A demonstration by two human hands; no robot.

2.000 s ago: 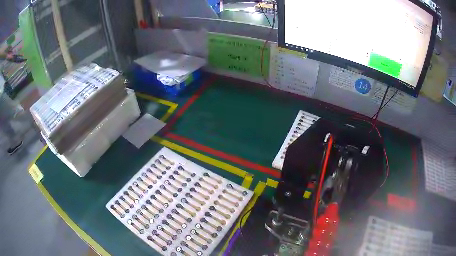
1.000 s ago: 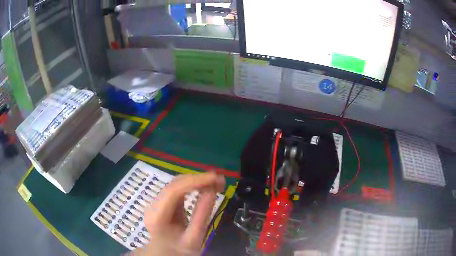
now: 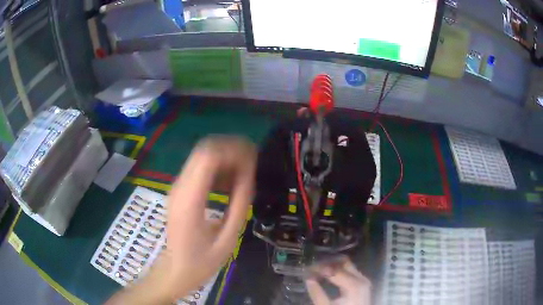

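Observation:
The black test fixture point(image 3: 315, 173) stands at the centre. Its red toggle clamp handle point(image 3: 321, 92) points up and away from me. My left hand point(image 3: 208, 208) is raised left of the fixture, over part of the left parts tray point(image 3: 134, 232). It is blurred, with fingers curled; whether it holds anything cannot be told. My right hand point(image 3: 342, 283) is low at the fixture's front, its fingertips by the metal fixture nest point(image 3: 289, 259), which has a small green spot. Whether a piece is in those fingers cannot be told. The left tray bears rows of small flex pieces.
Two overlapping trays point(image 3: 434, 262) lie right; another tray point(image 3: 479, 158) lies far right. A monitor point(image 3: 339, 30) stands behind. Stacked trays point(image 3: 50, 167), a grey card point(image 3: 115, 171) and a blue bin point(image 3: 134, 113) are left. A red label point(image 3: 428, 202) and thin red wires lie right of the fixture.
The red handle has swung from pointing toward me to standing up. My right hand has appeared at the fixture's front. My left hand remains raised over the left tray. The view has shifted.

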